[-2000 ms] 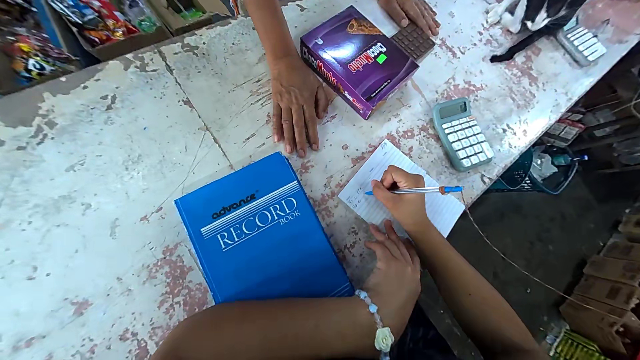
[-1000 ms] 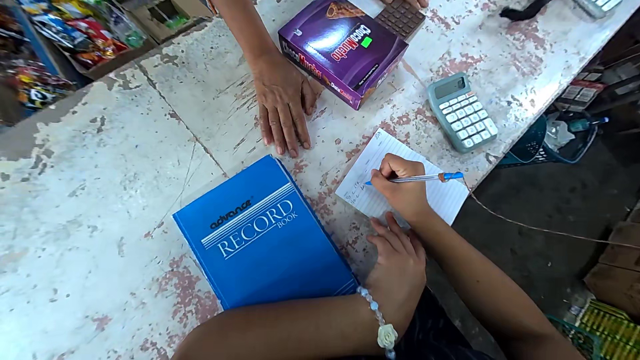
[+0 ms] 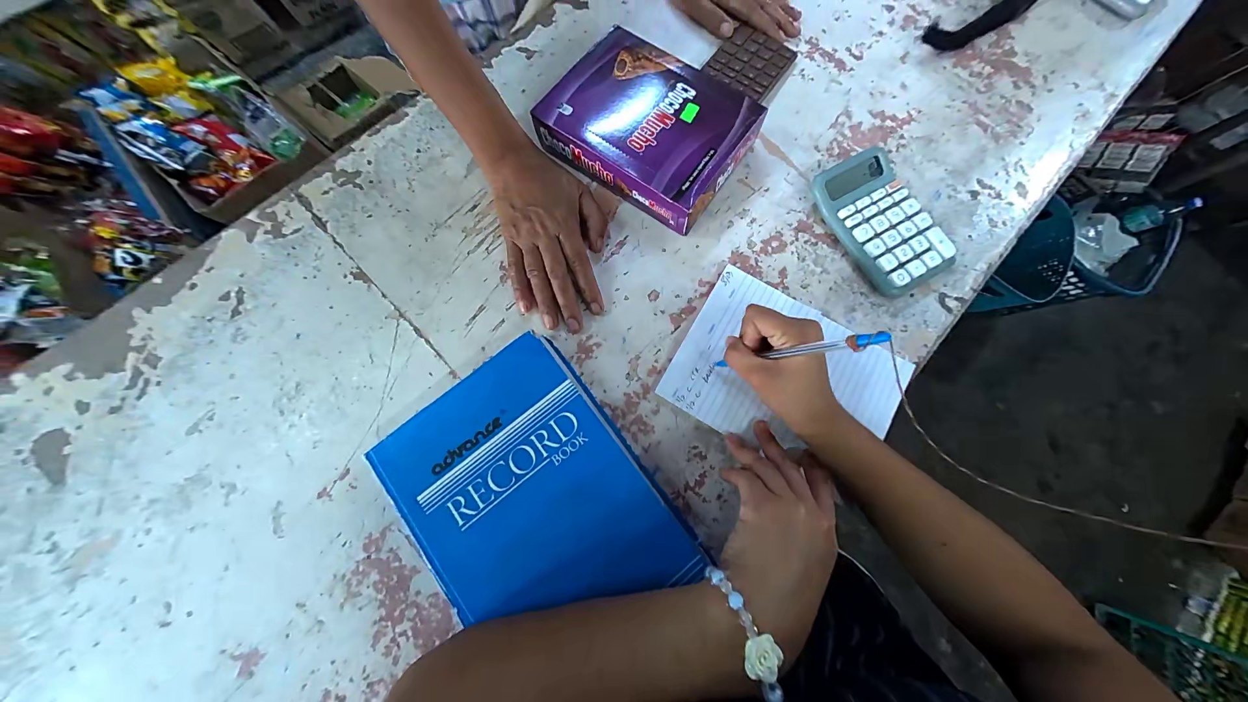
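Observation:
My right hand (image 3: 785,370) holds a clear ballpoint pen (image 3: 814,348) with a blue cap end, its tip on a lined sheet of paper (image 3: 858,390) that bears handwriting. A cord runs from the pen's end toward the right edge. My left hand (image 3: 780,517), a beaded bracelet (image 3: 746,624) at its wrist, rests at the sheet's lower edge with nothing seen in it. The left forearm lies over the bottom of a closed blue record book (image 3: 526,487). Above the sheet, to the right, sits a grey-green calculator (image 3: 885,222).
Another person's hand (image 3: 551,239) lies flat beside a purple snack box (image 3: 648,127); their other hand (image 3: 741,15) touches a brown keypad-like object (image 3: 753,63). A black animal tail (image 3: 980,24) lies on the worn counter (image 3: 195,439). Snack packets (image 3: 195,136) and a plastic basket (image 3: 1072,278) stand beyond its edges.
The black-and-white animal's body, seen at the upper right two seconds ago, is out of view except for its tail. My hands stay at the sheet. The view has shifted slightly.

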